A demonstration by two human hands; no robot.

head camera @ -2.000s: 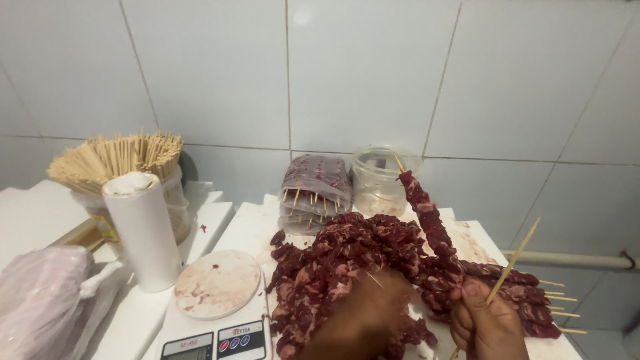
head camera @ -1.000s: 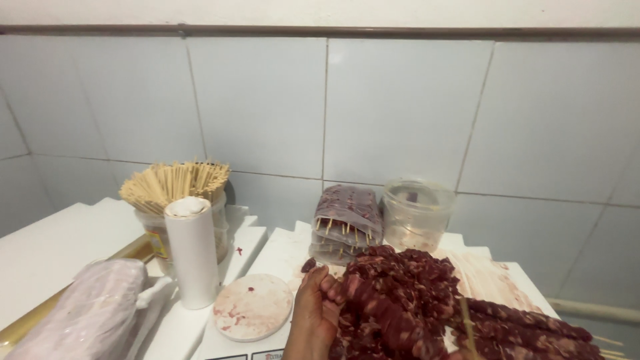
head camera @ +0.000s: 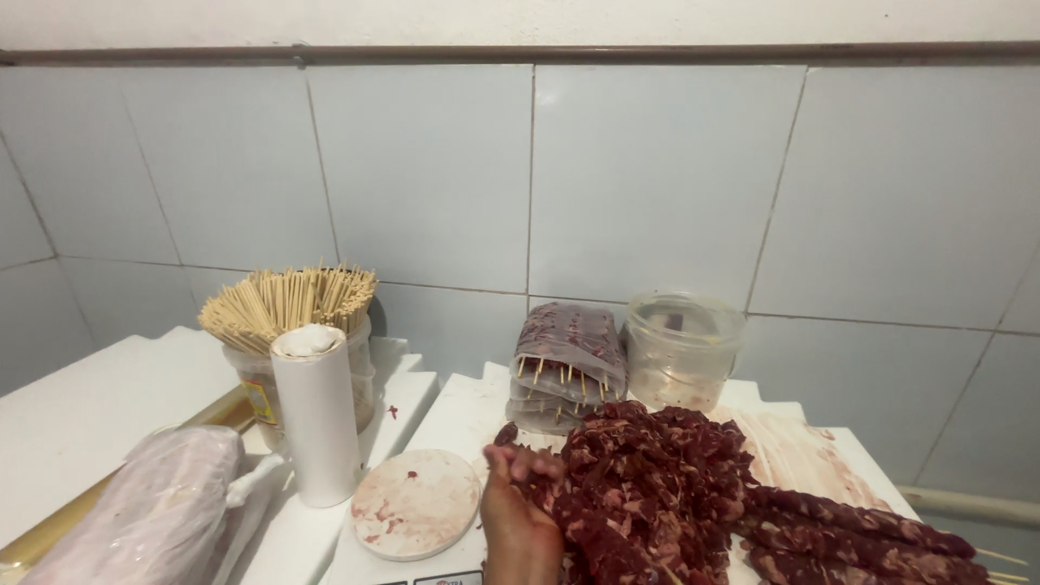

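At the left edge of a pile of raw red meat pieces (head camera: pixel 650 479), my left hand (head camera: pixel 524 520) touches the meat with its fingers curled. Whether a piece is in its grasp cannot be told. My right hand is out of view; a pale skewer tip (head camera: pixel 673 576) shows low in front of the pile. Several skewers loaded with meat (head camera: pixel 861 532) lie side by side to the right, their bare stick ends pointing right. Behind the pile stands a stack of bagged meat skewers (head camera: pixel 567 366), beside a clear plastic tub (head camera: pixel 684 349).
A round stained disc (head camera: pixel 416 504) lies left of my hand, above a partly visible digital scale (head camera: pixel 448 579). Farther left are a white roll (head camera: pixel 315 422), a plastic bucket (head camera: pixel 361 366) of bamboo skewers (head camera: pixel 292 301) and a plastic-wrapped bundle (head camera: pixel 146 512). A tiled wall (head camera: pixel 650 179) stands behind.
The right hand, which held a meat-loaded skewer upright two seconds ago, has left the view. My left hand, blurred over the pile then, is now at its left edge. The view has tilted up.
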